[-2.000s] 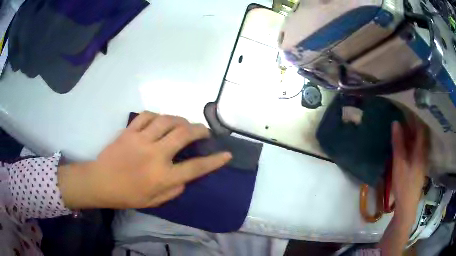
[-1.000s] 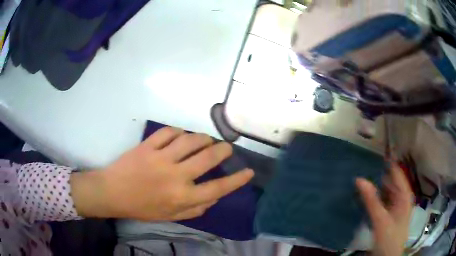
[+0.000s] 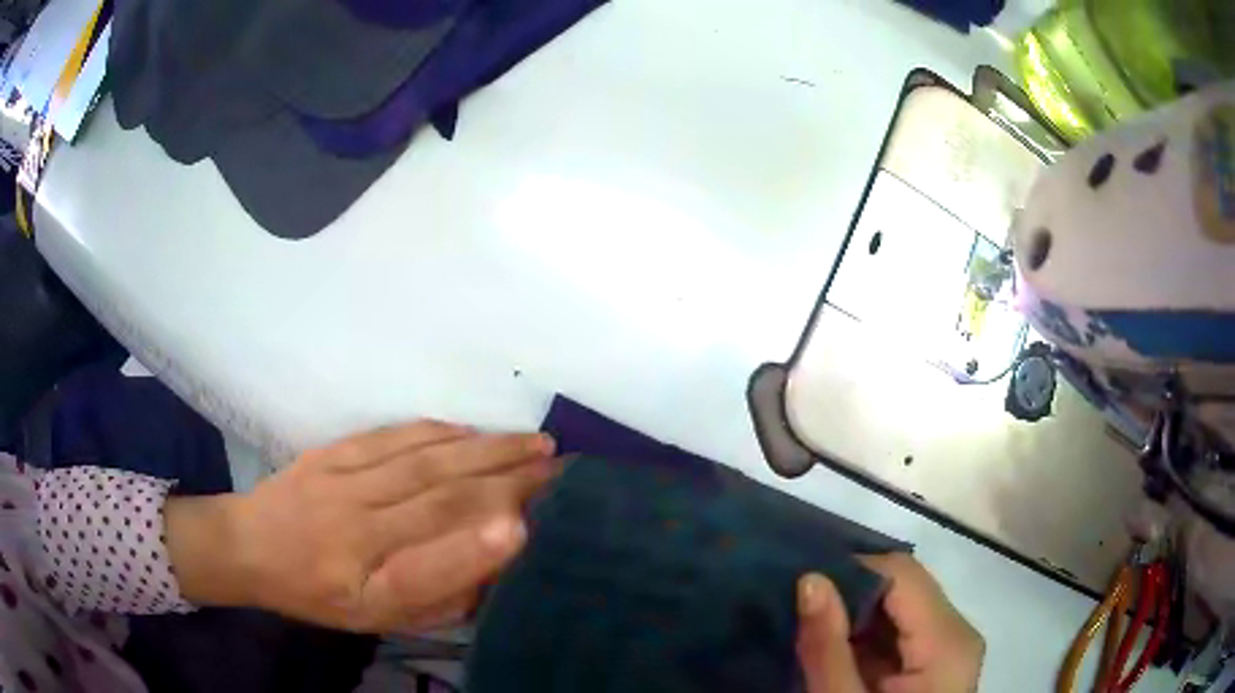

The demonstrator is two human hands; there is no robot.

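The dark green-teal template (image 3: 650, 582) lies over the navy pocket piece (image 3: 616, 440) near the table's front edge. A navy corner and a thin dark strip show along its upper edge; the rest of the cloth is hidden. My left hand (image 3: 393, 521) lies flat at the template's left edge, fingers together, fingertips at the navy corner; whether it grips anything is unclear. My right hand (image 3: 887, 630) holds the template's right corner between thumb and fingers.
The sewing machine head (image 3: 1138, 244) and its bed plate (image 3: 935, 366) are at the right. Orange-handled snips (image 3: 1100, 630) and red-handled snips (image 3: 1144, 623) lie at lower right. Fanned grey and navy pieces (image 3: 305, 149) are at upper left, a lime-green bottle (image 3: 1117, 61) at upper right.
My right hand has brought the template from beside the machine leftward over the navy piece. My left hand has shifted to the template's left edge. The view has turned left, showing the bottle.
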